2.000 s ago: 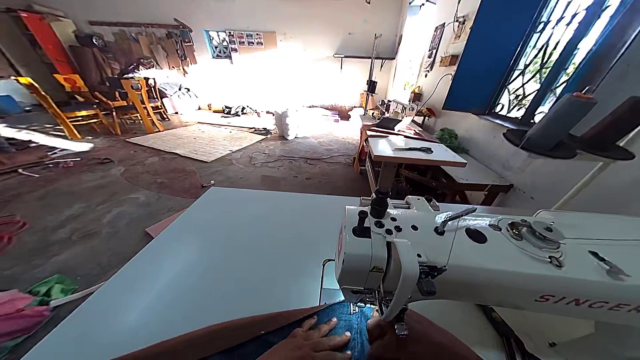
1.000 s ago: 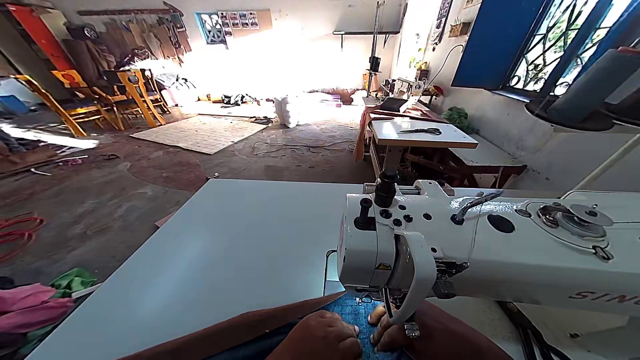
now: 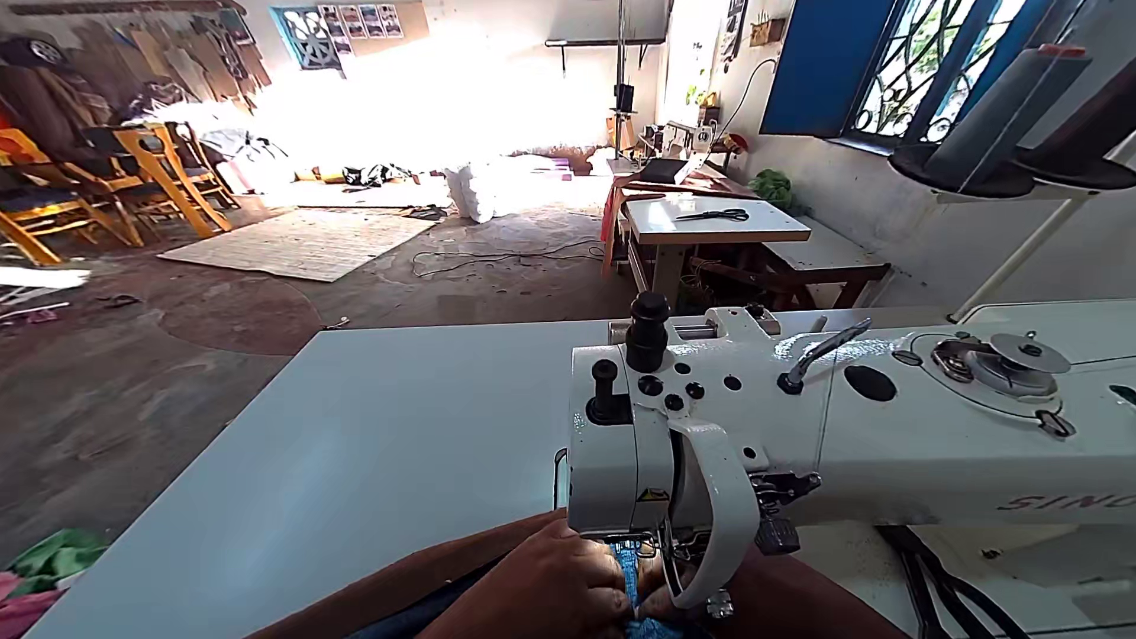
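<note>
A white Singer sewing machine (image 3: pixel 852 417) stands on a pale table (image 3: pixel 382 426). Blue denim fabric (image 3: pixel 628 568) lies under its lit needle area, with brown material (image 3: pixel 408 572) stretching to the left of it. My left hand (image 3: pixel 559 577) presses on the fabric just left of the needle, fingers bent and close to the presser foot. My right hand (image 3: pixel 657 590) is at the right side of the denim, largely hidden behind the machine's white curved guard. Whether its fingers pinch the cloth cannot be told.
Two dark thread cones (image 3: pixel 1007 115) stand at the upper right. Black straps (image 3: pixel 941 577) lie right of the needle area. Beyond the machine is a small table (image 3: pixel 710 222) with scissors (image 3: pixel 714 215) on it. Green and pink cloth (image 3: pixel 58 564) lies at the lower left.
My left hand was spread flat two seconds ago, then bent its fingers; it is now closer to the needle. Less denim shows between my hands.
</note>
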